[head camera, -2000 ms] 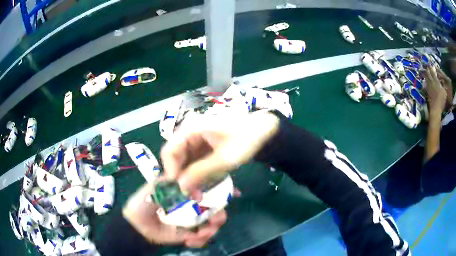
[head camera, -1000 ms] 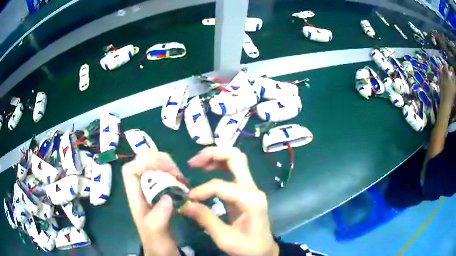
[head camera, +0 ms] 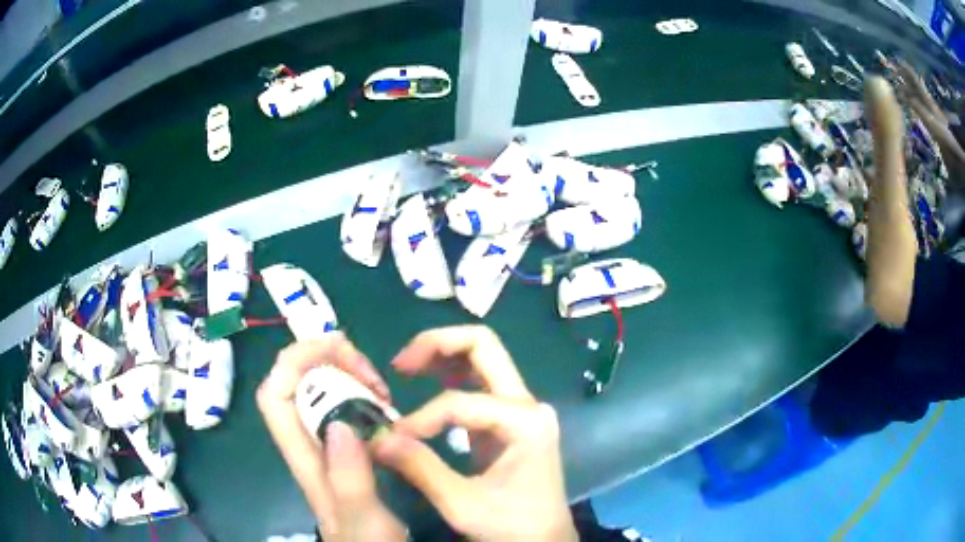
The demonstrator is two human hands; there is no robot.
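A white plastic housing (head camera: 323, 396) is held just above the dark green bench, its dark open end facing my right hand. My left hand (head camera: 323, 455) grips it with the thumb at the opening. My right hand (head camera: 476, 434) has its thumb and a finger pinched at the housing's open edge, over a dark and yellowish-green part inside. Whether that part is the circuit board is unclear. Beyond my hands lies a white housing with a blue T mark (head camera: 611, 284); a green circuit board (head camera: 610, 365) hangs from it on red wires.
Wired housings are heaped at left (head camera: 127, 392) and centre (head camera: 497, 201). Housings and flat cover plates (head camera: 218, 132) lie on the conveyor beyond a pale rail (head camera: 677, 125) and upright post (head camera: 492, 74). At right, another person's arms (head camera: 889, 212) reach over a heap; a blue stool (head camera: 767, 450) stands below.
My right hand came off its earlier reach across the housing and now pinches its open end. The housing was turned. Belt items shifted right. The other person's arm moved.
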